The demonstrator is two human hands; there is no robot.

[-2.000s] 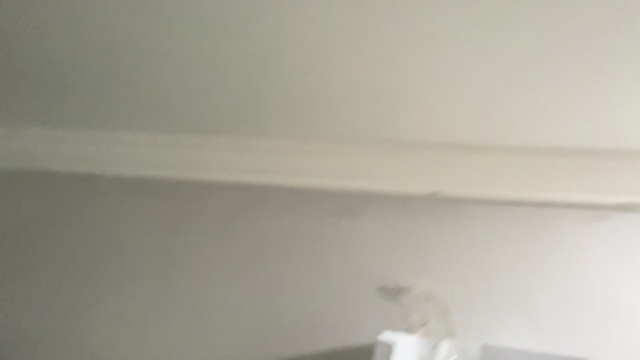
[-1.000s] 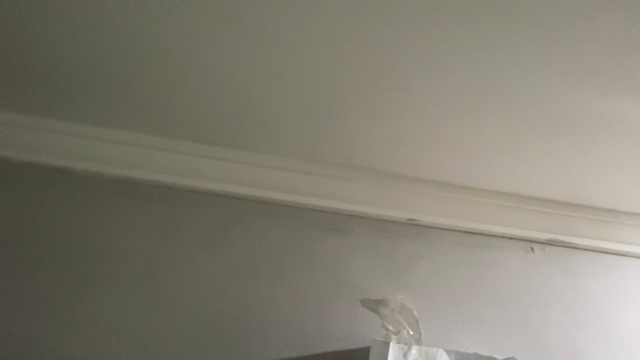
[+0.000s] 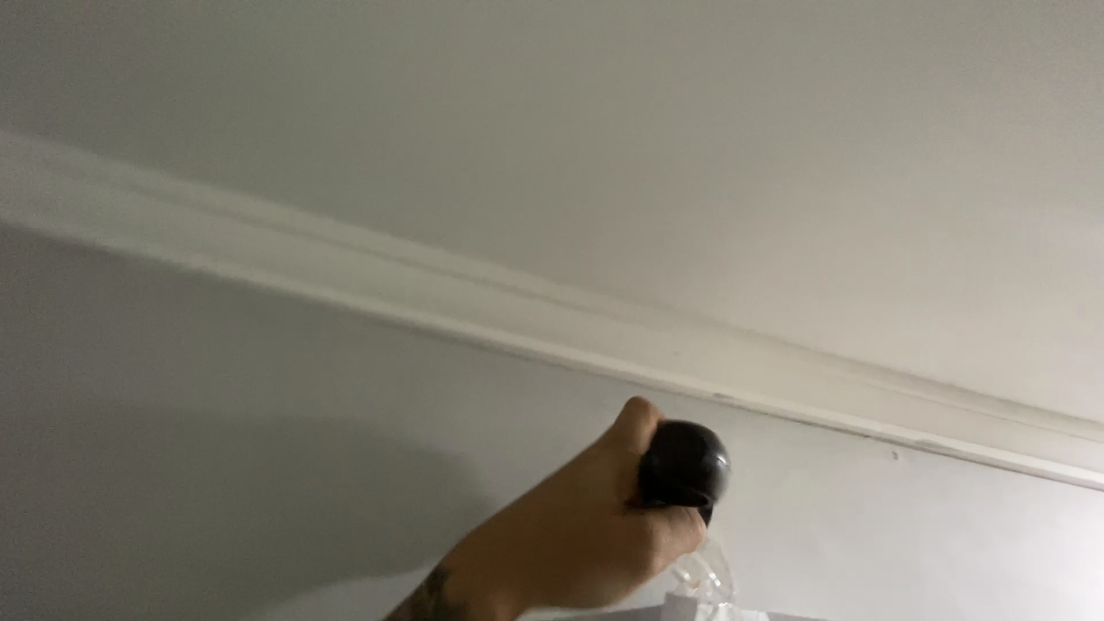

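My left hand (image 3: 595,509) reaches up from the bottom edge, in front of the grey wall. Its fingers are closed around a black rounded handle (image 3: 684,464), whose blunt end faces the camera. The working end of the tool is hidden, so its kind cannot be told. Just below the hand, a clear, crumpled plastic-like piece (image 3: 705,571) shows above a white sheet-like thing (image 3: 711,607) at the bottom edge. My right hand is out of view.
A white cornice moulding (image 3: 483,306) slants across between the ceiling (image 3: 604,129) and the wall (image 3: 259,379). Small marks (image 3: 895,455) show on the wall near its lower edge. A soft shadow lies on the wall at left.
My left hand with the black-handled tool has come into view; neither earlier frame shows it. The hand now partly covers the area about the clear piece.
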